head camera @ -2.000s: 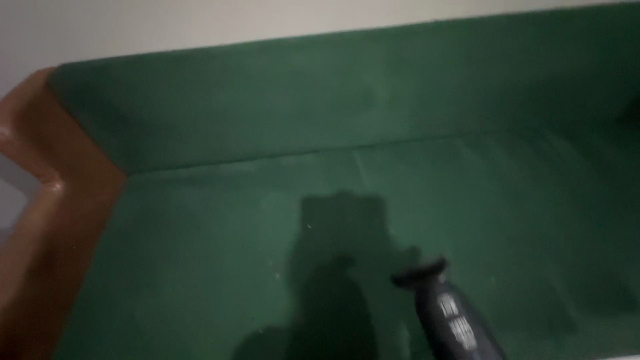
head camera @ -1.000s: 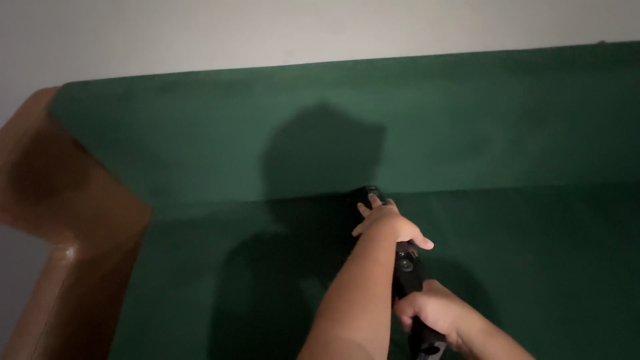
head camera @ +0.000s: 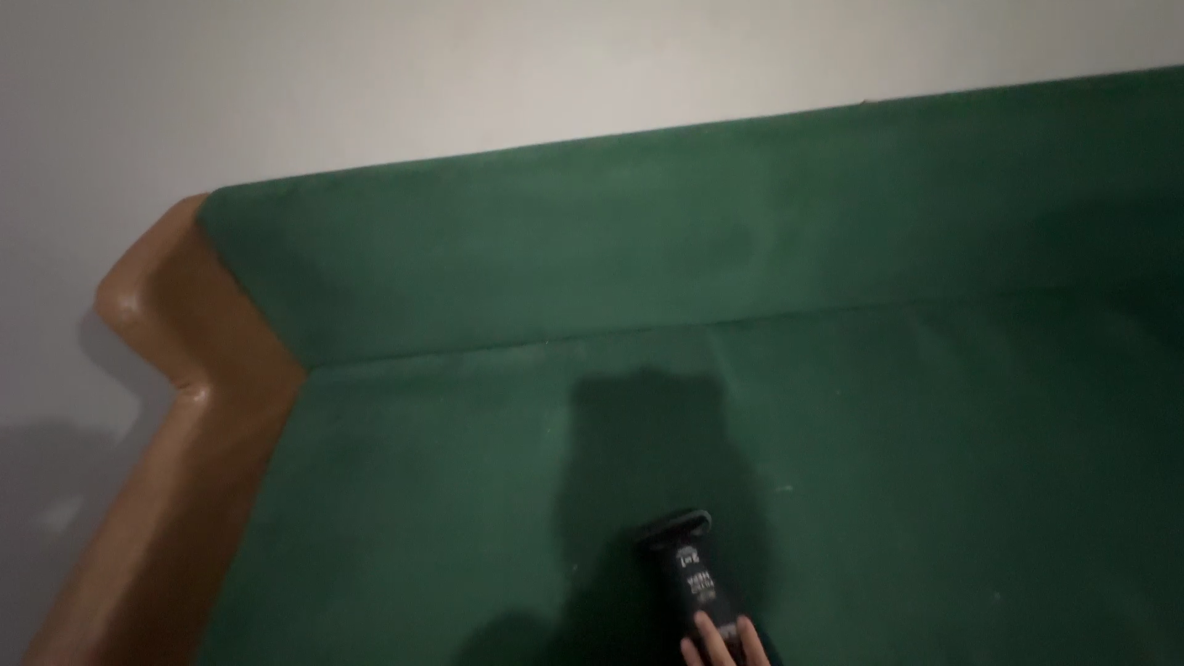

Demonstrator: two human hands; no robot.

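Note:
A black handheld vacuum cleaner with pale writing on its body is low in the view, right of centre. Its wide dark nozzle is over the green fabric seat of a sofa; contact cannot be told for certain. Fingers of one hand, which appears to be my left hand, lie around the vacuum's body at the bottom edge. The rest of that hand is cut off. My right hand is not seen. Small pale specks lie on the seat, one to the right of the nozzle.
The sofa's green backrest runs across behind the seat, against a pale wall. A brown leather-like armrest bounds the seat on the left. A dark shadow falls over the middle of the seat.
A second ago both hands were on the vacuum, its front by the seam between seat and backrest. The vacuum has come back from the seam, and only some fingers show.

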